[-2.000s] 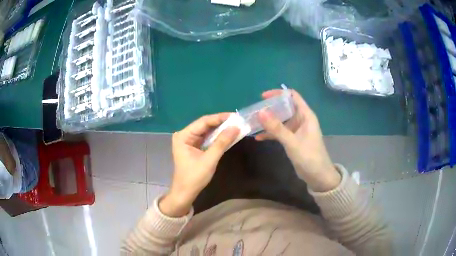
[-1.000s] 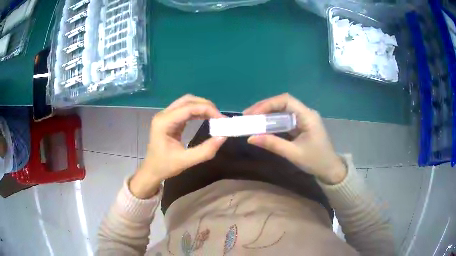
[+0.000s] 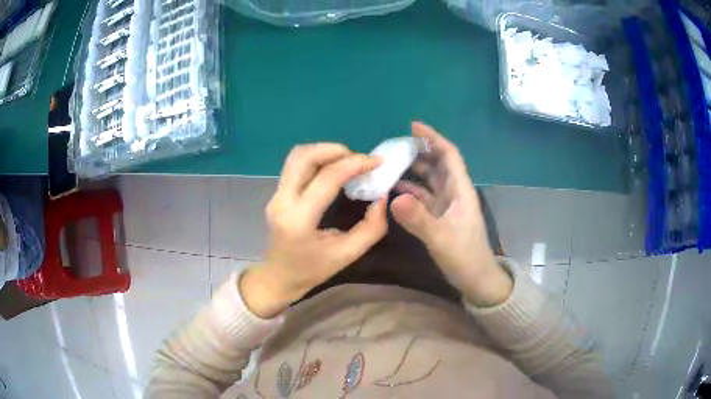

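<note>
A white oblong unit (image 3: 380, 173) is above the bench's front edge, tilted with its right end up and blurred. My left hand (image 3: 323, 214) is closed on its left part, fingers on top and thumb below. My right hand (image 3: 448, 206) is at its right end, thumb and fingers apart; the index finger is beside the end, and whether it touches is unclear. A hazy clear end shows near that finger. The parts box (image 3: 557, 74), heaped with small white pieces, is at the right. The blister tray of white stems (image 3: 144, 86) is at the left.
The green bench (image 3: 343, 93) spans the view. A clear bag's rim (image 3: 327, 14) is at the back. Blue trays (image 3: 663, 140) stand far right. A black slab (image 3: 61, 148) lies beside the stem tray. A red stool (image 3: 86, 245) and part of a person (image 3: 22, 241) are at the left.
The unit has turned from level to tilted, its right end up. My left hand has moved right and covers more of it. My right thumb has come off it.
</note>
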